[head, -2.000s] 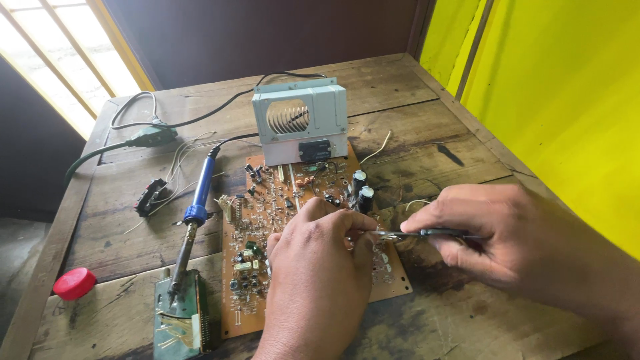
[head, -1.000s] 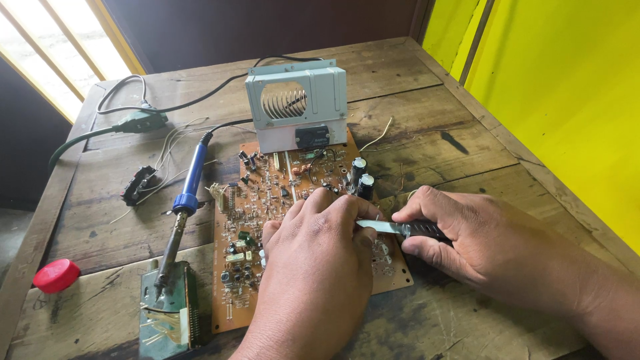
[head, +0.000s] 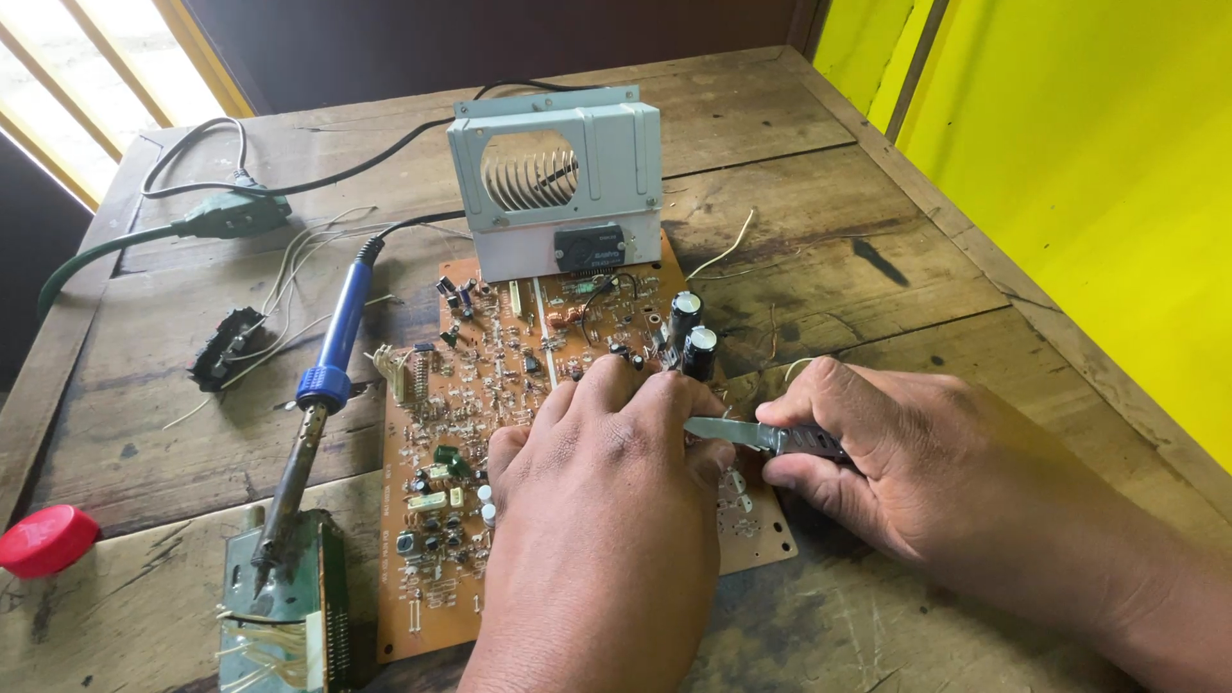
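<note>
An orange printed circuit board [head: 500,385] full of components lies on the wooden table. My right hand [head: 866,452] grips the dark handle of a knife [head: 746,433], its blade pointing left across the board's right side. Over the board is my left hand [head: 616,481], thumb and fingertips close to the blade's tip; what they touch is hidden behind the hand. Two black electrolytic capacitors [head: 700,352] stand just beyond the fingers. A metal heat sink housing [head: 558,159] with a black chip module [head: 589,248] rises at the board's far edge.
A blue-handled soldering iron [head: 339,337] leans with its tip on a small green circuit board [head: 279,558] at the left. Also on the table are a black connector with wires [head: 227,348], a green plug [head: 236,212] with cords, a red cap [head: 48,541] and a loose wire [head: 727,248].
The knife blade shows more broadly than two seconds ago, and my right hand's grip has turned around the handle. My left hand stays over the board. The view has shifted slightly.
</note>
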